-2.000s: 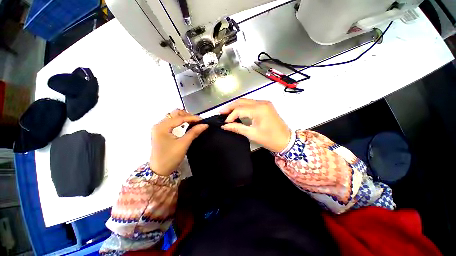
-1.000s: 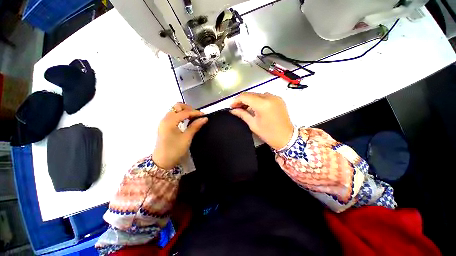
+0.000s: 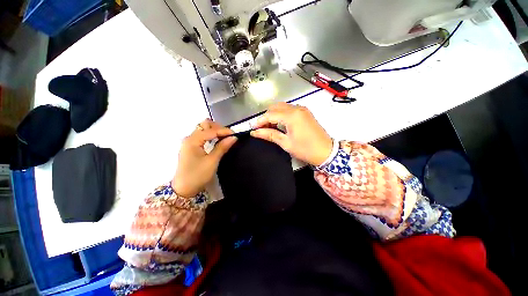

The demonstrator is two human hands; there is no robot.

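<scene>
A black fabric piece [image 3: 257, 170], rounded at its lower part, hangs at the table's front edge below the sewing machine. My left hand [image 3: 200, 156] pinches its top edge at the left between thumb and fingers. My right hand [image 3: 298, 134] pinches the same edge close beside it, nearer the middle. A small pale bit shows at the left fingers; I cannot tell what it is. The presser foot area [image 3: 246, 75] is lit, beyond my hands, and the fabric does not touch it. The red-handled thread snips [image 3: 331, 85] lie at the bed plate's edge, not held.
The sewing machine head [image 3: 173, 29] stands ahead. A black cord [image 3: 393, 70] runs across the bed plate [image 3: 324, 43]. At left on the white table [image 3: 145, 115] lie two black caps [image 3: 87, 98] and a stacked black pile [image 3: 84, 182]. Blue crates [image 3: 61, 14] stand beyond.
The fabric's top edge was raised and drawn between my hands. My right hand has since moved left along it, closer to my left hand. Both hands keep their pinch.
</scene>
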